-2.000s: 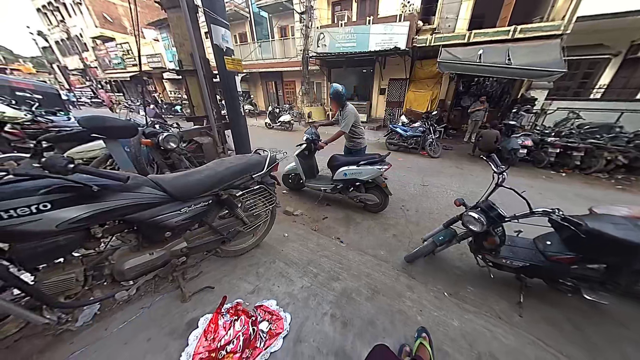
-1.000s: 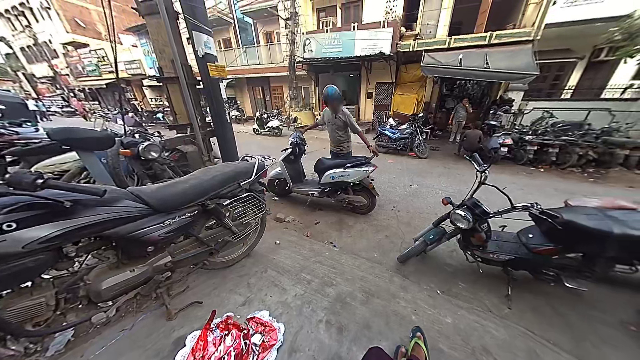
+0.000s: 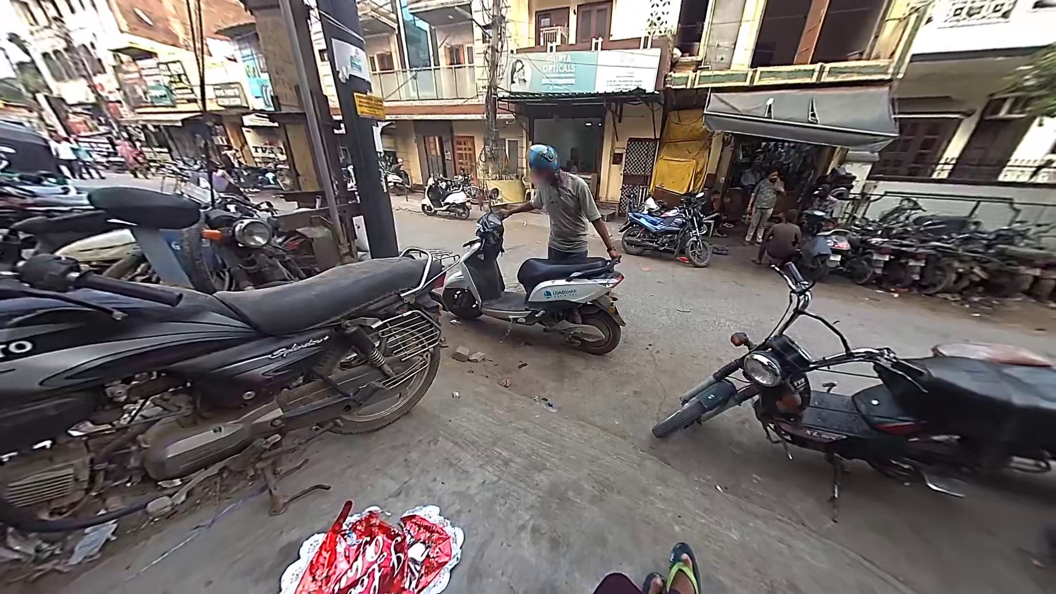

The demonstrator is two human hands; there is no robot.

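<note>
Neither my left hand nor my right hand shows in the head view. At the bottom, a red and white plastic bag [image 3: 371, 553] with scalloped white edges lies on the paved ground. To its right, my foot in a black and green flip-flop [image 3: 683, 569] reaches into view. Beyond, a person in a blue helmet [image 3: 569, 206] stands behind a silver and black scooter [image 3: 569, 290], one hand at its handlebar and the other at its rear grab rail.
A black motorcycle [image 3: 330, 297] stands close on the left, beside a dark metal pole [image 3: 367, 148]. A black moped [image 3: 850, 404] leans on its stand at right. Across the road are a blue motorcycle [image 3: 668, 231], people near a shopfront [image 3: 767, 202] and a row of parked two-wheelers [image 3: 940, 247].
The helmeted person, earlier bent toward the scooter's front, now stands more upright with one arm stretched back to its rear. The scooter's front has turned somewhat.
</note>
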